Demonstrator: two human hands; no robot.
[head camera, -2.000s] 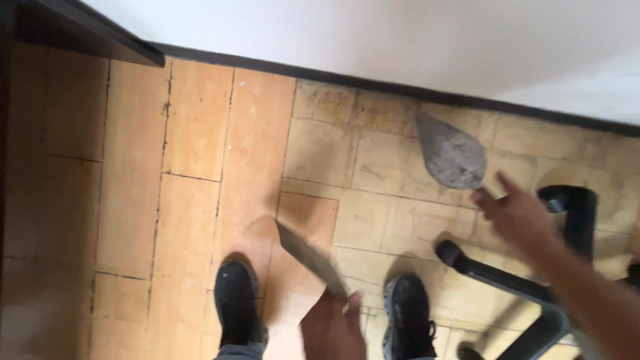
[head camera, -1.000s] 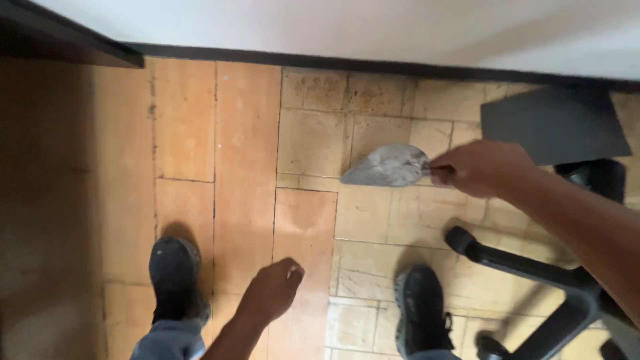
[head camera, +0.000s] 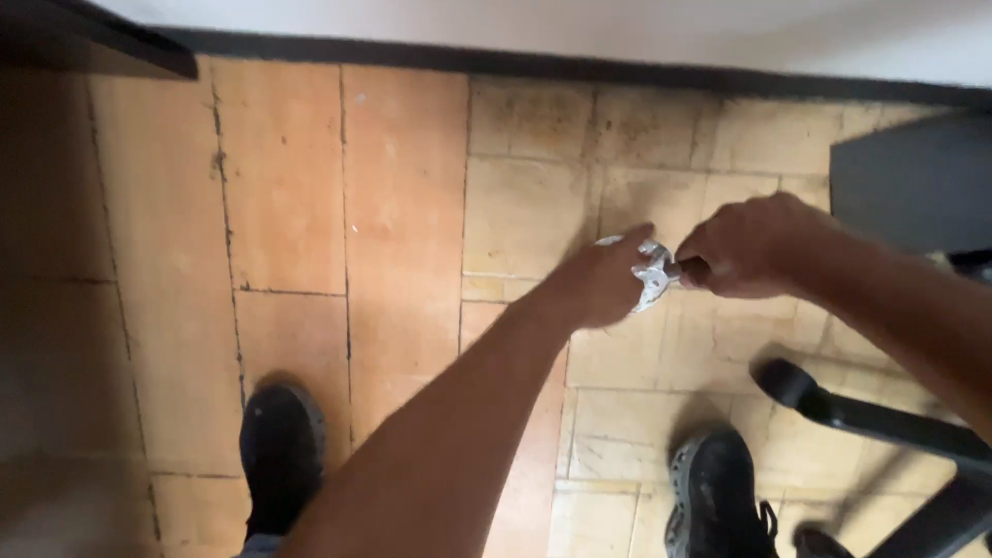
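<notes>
My right hand (head camera: 748, 248) is closed around the handle of a pointing trowel (head camera: 655, 279) at the centre right. The metal blade, smeared with whitish grey material, points left. My left hand (head camera: 608, 283) lies over the blade and covers most of it; whether its fingers grip the blade or only rest on it, I cannot tell. Both hands are above pale yellowish floor tiles (head camera: 527, 205), just right of the orange-toned floor planks (head camera: 403, 178).
A dark flat sheet (head camera: 911, 182) lies at the right by the black baseboard (head camera: 542, 66). A black chair base (head camera: 876, 415) with casters stands at lower right. My dark shoes (head camera: 283, 449) are on the floor. A dark furniture edge (head camera: 147, 46) juts in at upper left.
My left hand has moved up and right onto the trowel blade. Two seconds ago it held a flat dark piece, which was out of it one second ago. My right hand keeps the trowel.
</notes>
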